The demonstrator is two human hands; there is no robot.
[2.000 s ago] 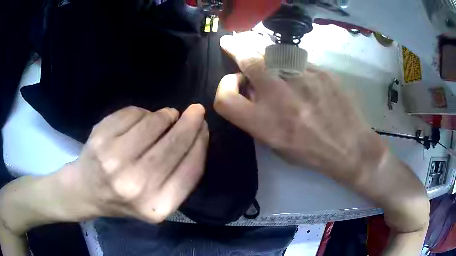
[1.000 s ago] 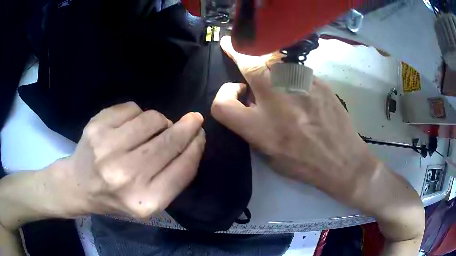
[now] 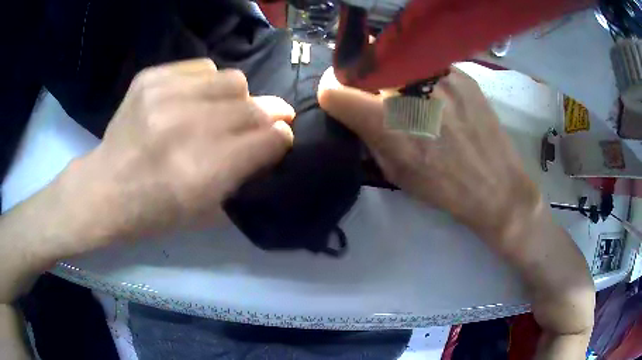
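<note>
The black garment (image 3: 303, 190) lies under the presser foot (image 3: 300, 53), its near end bunched on the table with a small black cord loop (image 3: 336, 241) sticking out. My left hand (image 3: 183, 133) pinches the cloth left of the seam, its fingertips close below the foot. My right hand (image 3: 436, 148) is on the cloth just right of the foot, thumb and finger against it; its other fingers are partly hidden behind the red machine head (image 3: 450, 35) and the cream ribbed dial (image 3: 414, 116).
The white machine table (image 3: 394, 260) has a measuring tape (image 3: 281, 320) along its front edge. A yellow label (image 3: 576, 114), a small metal latch (image 3: 548, 149) and a black rod with fittings (image 3: 591, 209) are at the right. My grey-clad lap (image 3: 267, 344) is below the edge.
The cloth's near end and its loop have moved away from the table's front edge, towards the foot. My left hand has moved up towards the foot; my right hand has shifted slightly.
</note>
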